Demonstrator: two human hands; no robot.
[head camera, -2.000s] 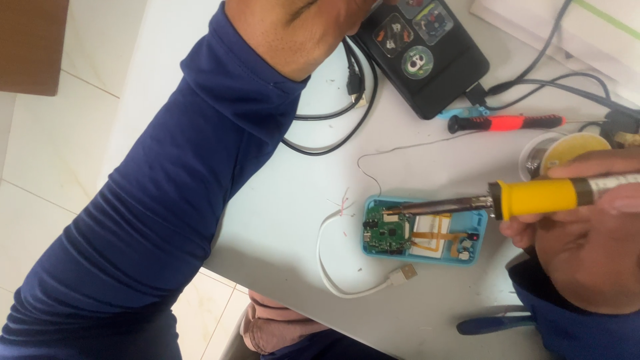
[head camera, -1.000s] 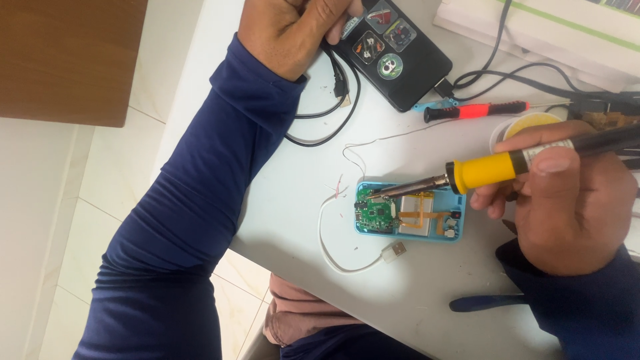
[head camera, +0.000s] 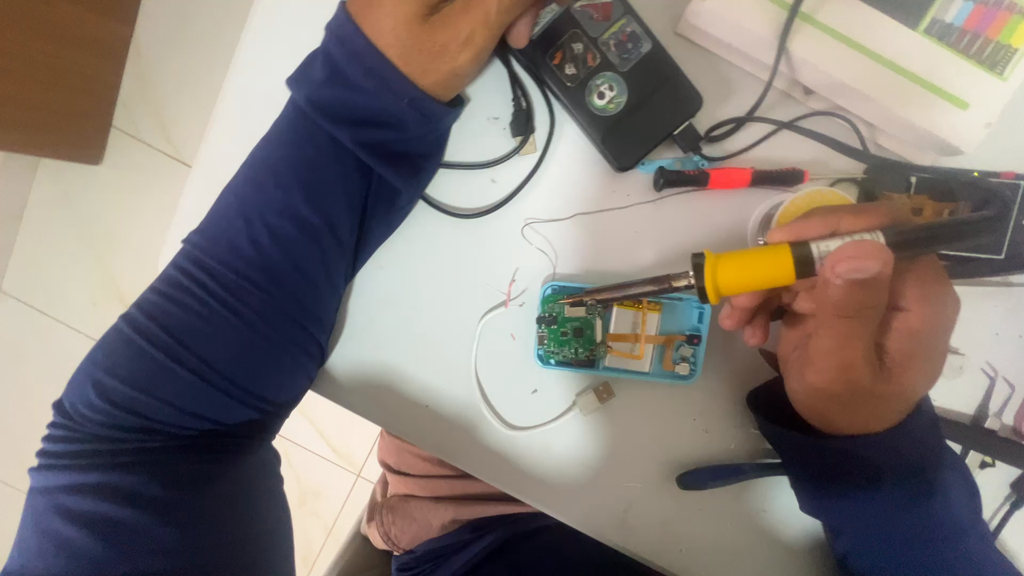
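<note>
My right hand grips a soldering iron with a yellow collar. Its metal tip points left, at the upper edge of a green circuit board. That board lies in a light blue plastic case, beside a silver battery pouch and orange flat cables. My left hand is at the top edge, partly cut off, its fingertips at the corner of a black device with round-cornered stickers; whether it grips anything is hidden. A thin wire runs from near the case towards the solder spool.
A white USB cable with bare wire ends curves left of the case. Black cables, a red and black screwdriver and a round tub or spool lie beyond. A dark blue handle lies near my right sleeve; tweezers are farther right.
The soldering iron stays over the board's upper part, held in my right hand. My left hand remains by the black device. The view has shifted somewhat.
</note>
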